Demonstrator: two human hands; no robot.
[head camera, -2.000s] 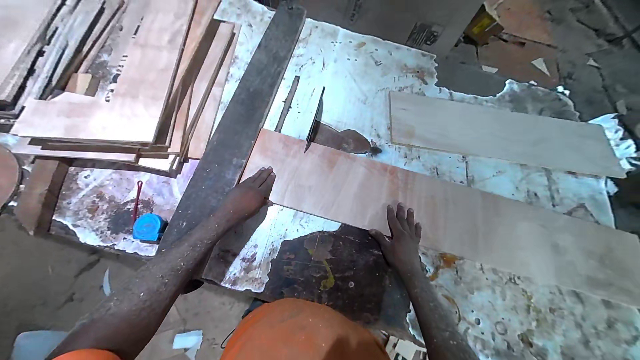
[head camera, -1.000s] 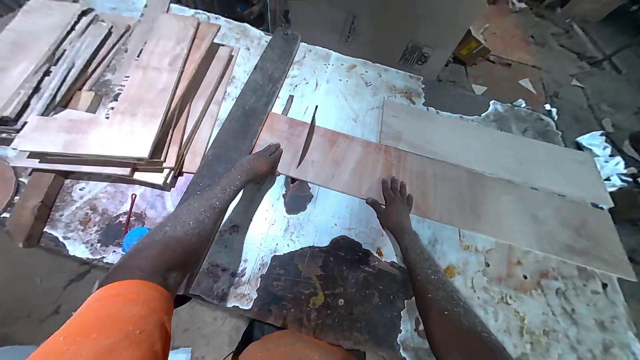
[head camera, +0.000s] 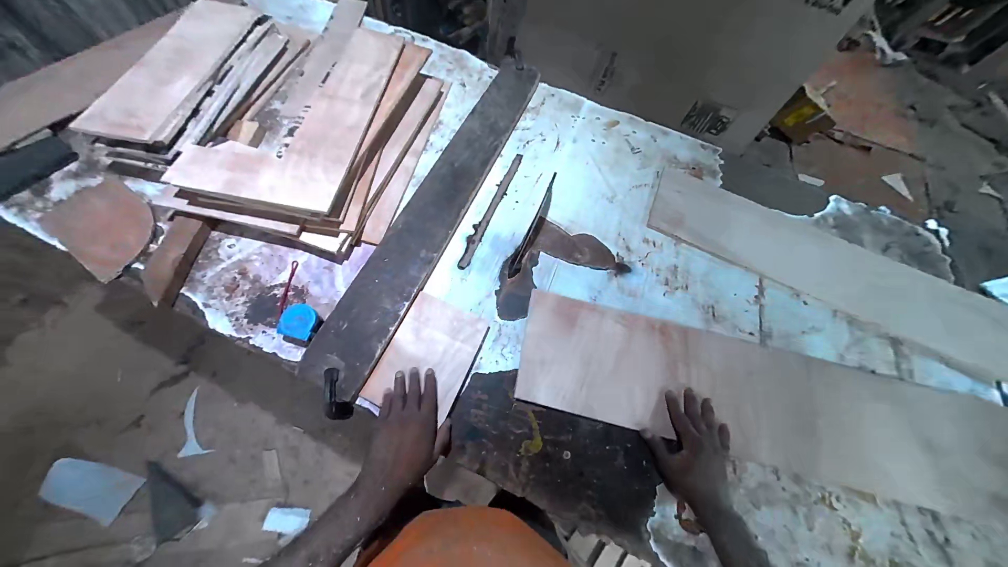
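A short plywood piece lies against the long dark straight board clamped across the bench. My left hand rests flat on the short piece's near end, fingers a little apart. To its right, separated by a gap, lies a long plywood strip. My right hand presses on the near edge of that strip, thumb at the edge. Beyond the gap a thin saw blade stands up from the bench top.
Plywood offcuts are stacked at the left, near a blue tape measure. Another plywood strip lies at the back right. A clamp holds the dark board's near end. Scraps litter the floor.
The plywood strip earlier reached the dark board in one length; now a short piece lies apart from it. My left hand has moved nearer my body, onto that piece. The blade stands beyond both pieces.
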